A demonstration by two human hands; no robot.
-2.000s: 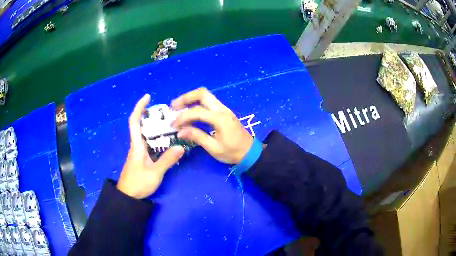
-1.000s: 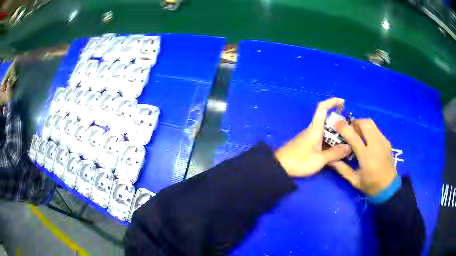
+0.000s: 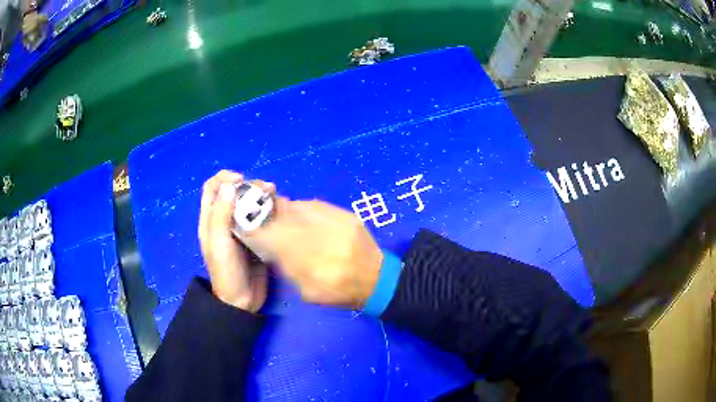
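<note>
A white plastic housing (image 3: 253,207) with dark slots in its round end is held above the blue corrugated sheet (image 3: 314,126). My left hand (image 3: 224,235) wraps its left side. My right hand (image 3: 326,251), with a blue band at the wrist, is closed around its right and lower side and is slightly blurred. The hands hide most of the housing, and any board or wires in it cannot be seen.
Rows of pale units (image 3: 39,330) lie on a second blue sheet at the left. A green conveyor (image 3: 259,55) behind carries scattered wired assemblies (image 3: 372,51). A post (image 3: 530,39), a black "Mitra" mat (image 3: 581,126), bags of small metal parts (image 3: 650,118) and cardboard (image 3: 681,338) are at the right.
The view has swung left to the rows and back. The housing now shows its slotted end, and both hands have closed more tightly around it. Units on the conveyor have shifted.
</note>
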